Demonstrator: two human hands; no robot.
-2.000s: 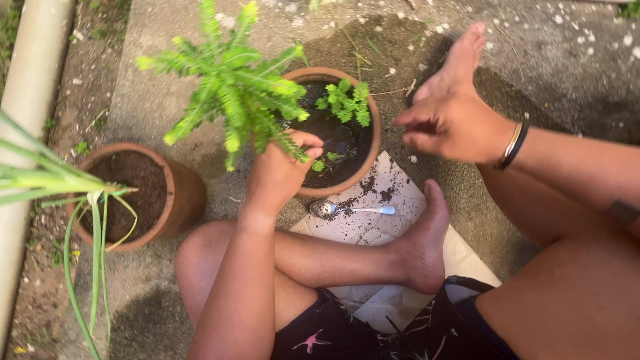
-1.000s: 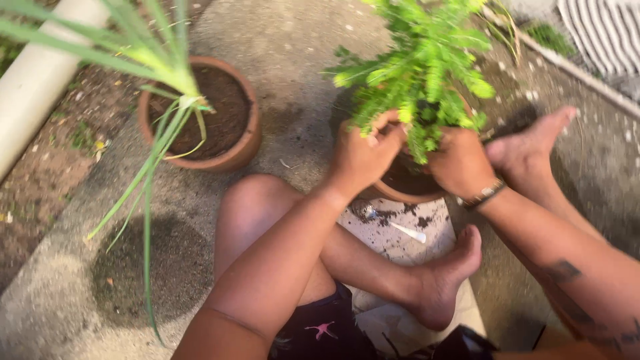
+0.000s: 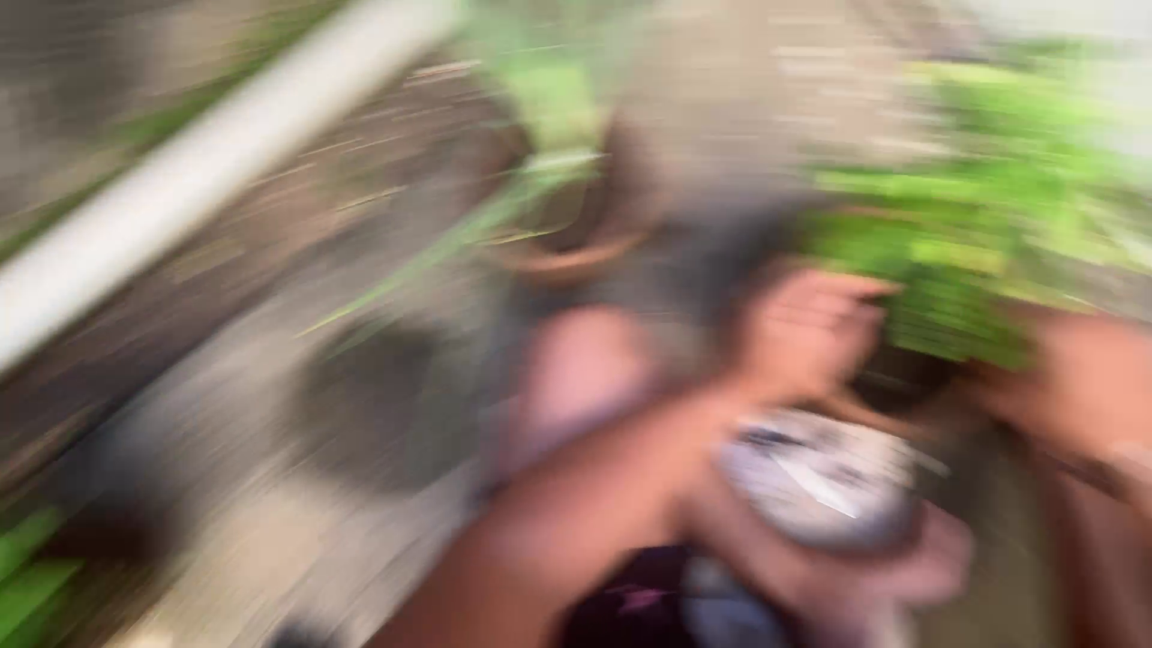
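The view is strongly blurred. My left hand (image 3: 810,328) is at the left side of a bright green leafy plant (image 3: 963,225), its fingers by the lower leaves. My right hand (image 3: 1071,378) is on the plant's other side, over the pot's right part. Whether either hand grips anything is lost in the blur. Beneath the plant shows the rim of a terracotta pot (image 3: 873,416) with dark soil inside. A light-coloured spoon handle (image 3: 814,486) lies on a pale, soil-strewn tile (image 3: 864,450) just below the pot.
Left of the plant stands a second terracotta pot (image 3: 576,261) with a long-leaved plant (image 3: 553,99). A white pipe (image 3: 198,171) runs diagonally at the upper left. Green leaves (image 3: 36,576) show at the lower left corner. My knee (image 3: 585,360) and foot (image 3: 936,553) are close to the tile.
Two seconds ago my right hand was raised away from the pot; since one second ago both hands are at the leafy plant. The view has swung left.
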